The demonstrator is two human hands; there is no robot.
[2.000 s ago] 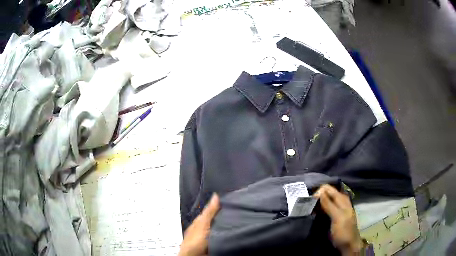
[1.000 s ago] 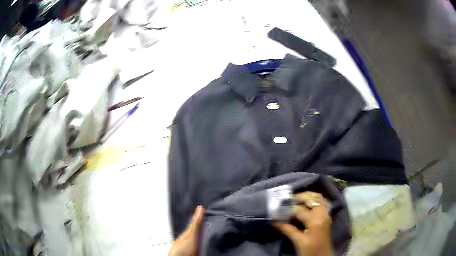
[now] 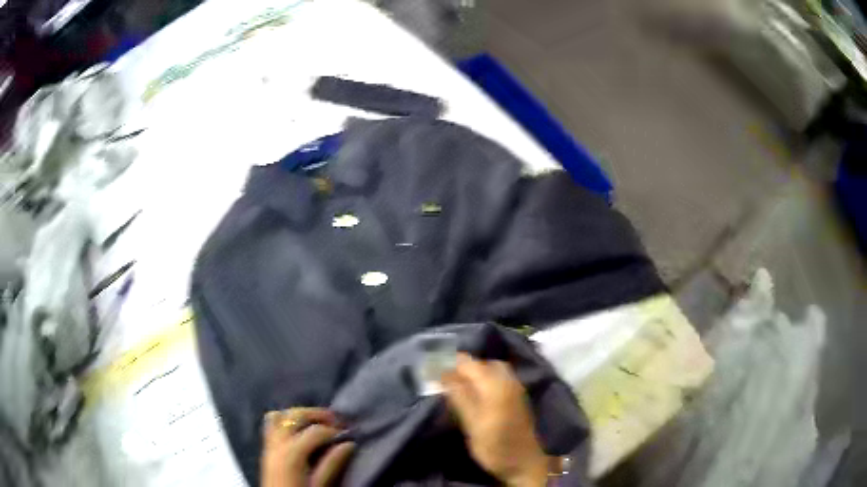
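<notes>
The dark denim shirt [image 3: 276, 276] lies front up, with its lower body turned up so that the greyer inside shows. The white care label [image 3: 436, 365] is blurred on that inside. My right hand [image 3: 499, 414] is at the label, its fingertips on the label's right edge. My left hand [image 3: 302, 447] grips the folded edge of the shirt at the bottom, fingers curled over it. The blue hanger [image 3: 312, 153] shows inside the collar. Two shank buttons are blurred streaks down the front.
A flat black bar [image 3: 378, 96] lies beyond the collar. Pale unfinished garments [image 3: 57, 247] are heaped at left. Marked paper [image 3: 642, 366] lies under the work at right. A blue strip [image 3: 537, 124] runs along the table's far right edge, with grey floor beyond.
The view has swung, so the shirt sits further left and tilted. My left hand's fingers now curl over the cloth, where mainly the thumb showed before. My right hand stays at the label.
</notes>
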